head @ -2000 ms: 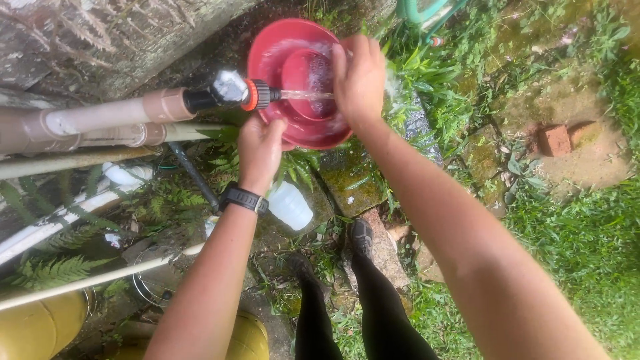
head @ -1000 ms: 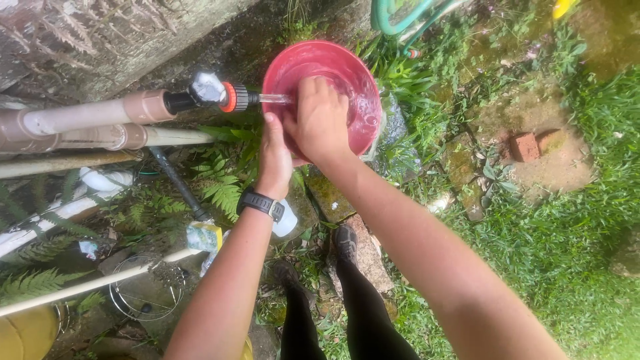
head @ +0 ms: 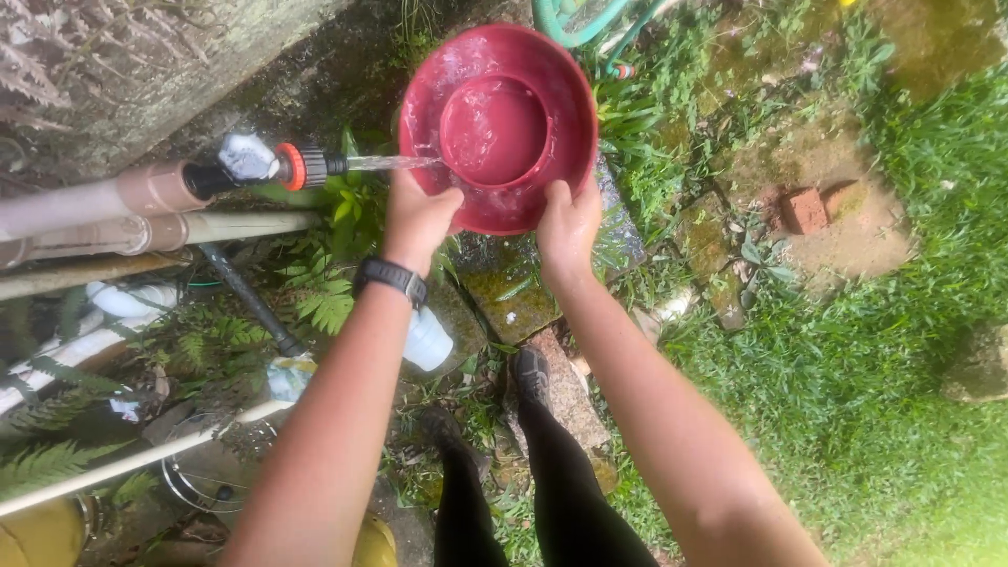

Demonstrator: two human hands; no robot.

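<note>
A round red bowl with a raised ring in its middle is held between my two hands. My left hand grips the rim at the lower left, thumb over the edge; a black watch is on that wrist. At the lower right, my right hand holds the rim, thumb on the inner side. Water runs from a tap outlet with an orange ring into the bowl, where some water lies. The fingers under the bowl are hidden.
Plastic pipes run in from the left beside a rock face. A white plastic cup lies below the left wrist. A green hose is coiled at the top. Pieces of brick rest on a stone slab at the right.
My right hand has come out of the bowl's inside and now holds its lower right rim. The ring in the middle, covered by that hand a second ago, shows again.
</note>
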